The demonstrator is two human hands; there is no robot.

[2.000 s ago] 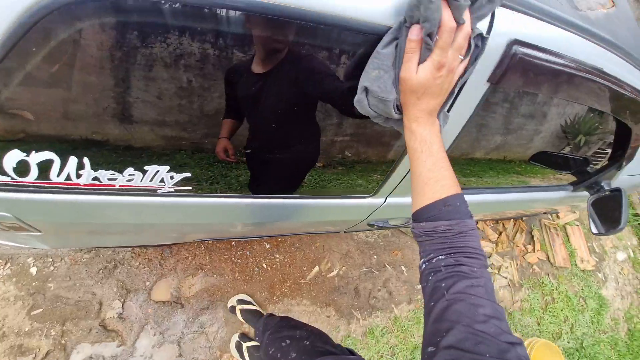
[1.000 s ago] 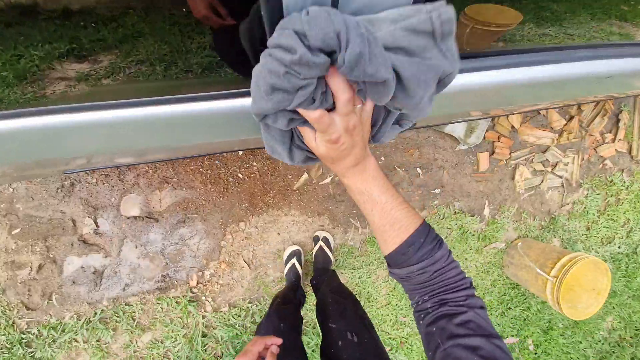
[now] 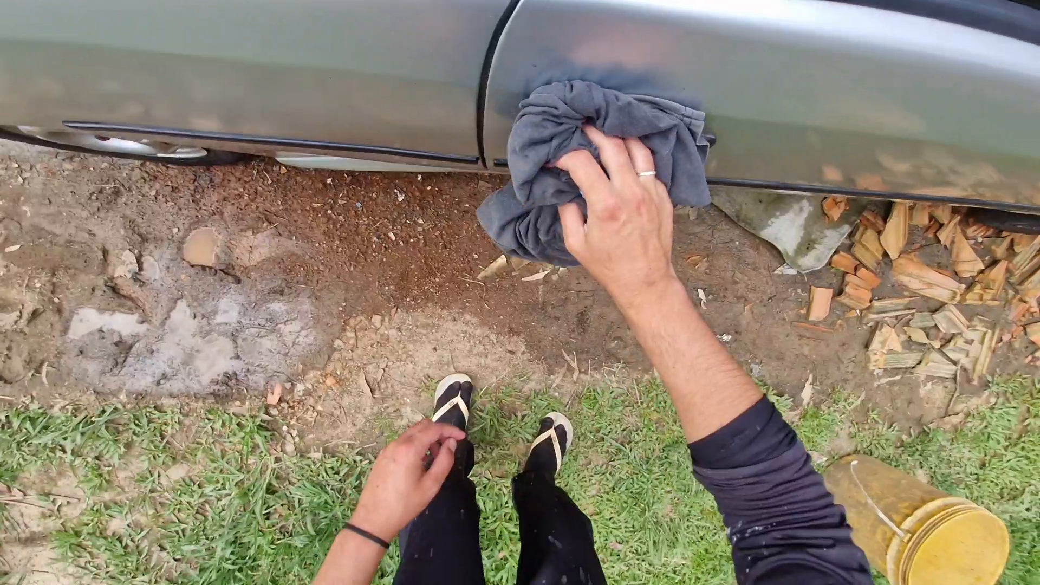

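My right hand (image 3: 621, 215) grips a bunched dark grey cloth (image 3: 561, 154) and presses it on the lower part of a silver car door (image 3: 796, 89), just right of the black seam between two doors. A ring is on one finger. Part of the cloth hangs below the door's bottom edge. Low in the view, my left hand (image 3: 410, 475), with a dark band at the wrist, is held over my leg, its fingers curled and thumb near the fingertips; nothing shows in it.
Split wood pieces (image 3: 926, 276) lie on the soil at right, beside a flat grey slab (image 3: 792, 223). A yellow bucket (image 3: 951, 544) lies tipped on the grass at lower right. A muddy puddle (image 3: 195, 341) is at left. My feet in flip-flops (image 3: 551, 443) stand at the grass edge.
My right hand and the cloth have moved from the top of the window frame down to the lower door. My left hand has come further into view. The view has tilted down.
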